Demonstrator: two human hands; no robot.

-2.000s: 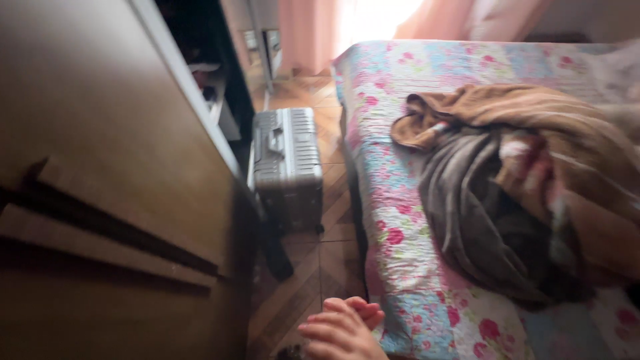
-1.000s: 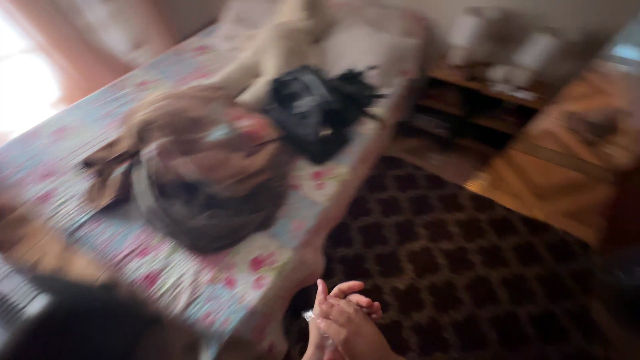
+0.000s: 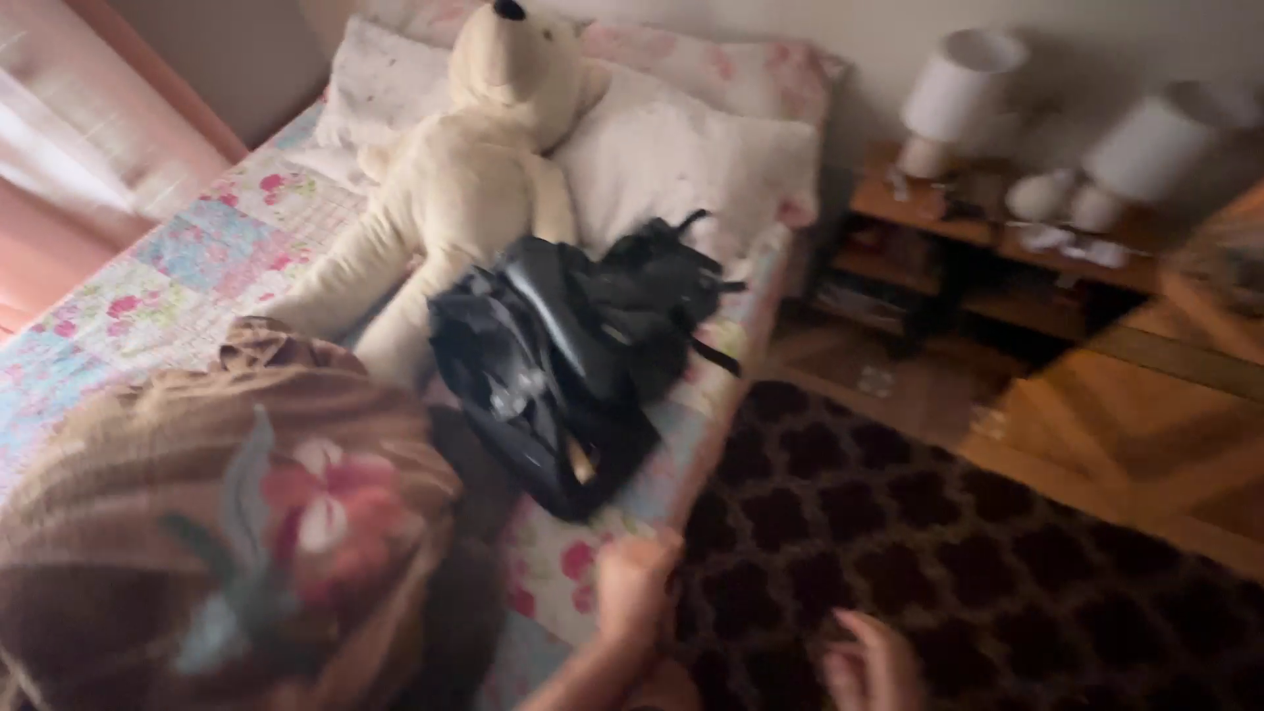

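My left hand (image 3: 637, 578) is at the near edge of the bed, just below an open black bag (image 3: 583, 365); its fingers look curled, but blur hides whether they hold anything. My right hand (image 3: 869, 662) hangs over the dark rug to the right, fingers partly bent and apart, holding nothing visible. A bundled brown blanket with a flower design (image 3: 197, 464) lies on the floral patchwork quilt (image 3: 207, 242) at the left. Behind the bag, a large cream plush bear (image 3: 464, 178) leans on white pillows (image 3: 691, 148).
A dark rug with a lattice pattern (image 3: 839, 533) covers the floor beside the bed. Low wooden shelves (image 3: 908, 212) hold two white-shaded lamps (image 3: 963, 84). A wooden piece of furniture (image 3: 1136, 425) stands at the right. A pink curtain (image 3: 118, 109) hangs at the upper left.
The view has swung right from the wardrobe and suitcase to the pillows and lamps. My hands, together one second ago, are now apart, the left one at the bed's edge.
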